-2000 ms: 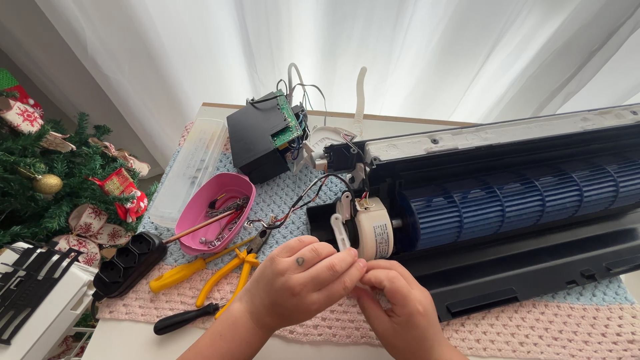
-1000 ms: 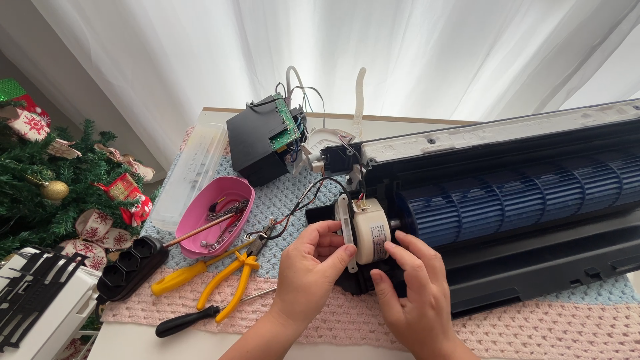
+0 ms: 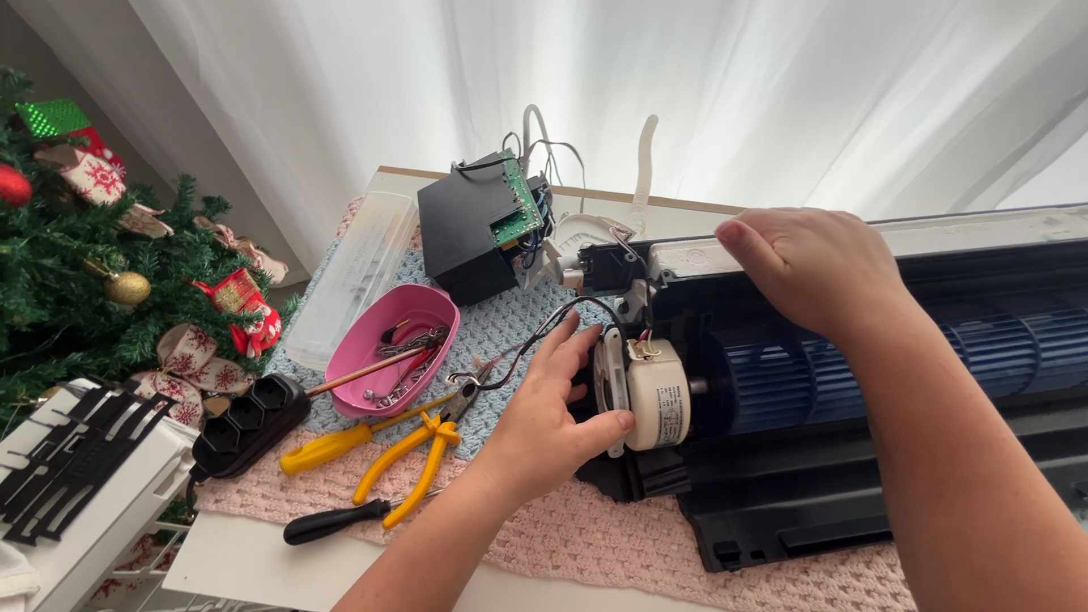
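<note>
An electric fan motor [image 3: 659, 395] sits at the left end of a blue cross-flow fan wheel [image 3: 782, 382] inside a black air-conditioner housing [image 3: 790, 501]. My left hand [image 3: 552, 412] rests with spread fingers against the white mounting bracket [image 3: 614, 391] on the motor's left side, the thumb reaching the motor's edge. My right hand [image 3: 812, 263] lies on the white strip [image 3: 960, 229] along the housing's back edge, its fingertips mostly hidden. Black and colored wires [image 3: 544, 327] run from near the motor to the left, close to my left fingers.
Left of the housing lie yellow-handled pliers [image 3: 438, 433], a yellow screwdriver [image 3: 327, 449], a black screwdriver [image 3: 336, 521], a pink bowl [image 3: 340, 374] of screws and a power strip [image 3: 251, 425]. Behind are a black control box with circuit board [image 3: 472, 221] and a clear plastic container [image 3: 357, 272].
My right hand has moved from the motor's right side up to the housing's back edge. My left hand's fingers have opened from their hold on the bracket and spread along its left side.
</note>
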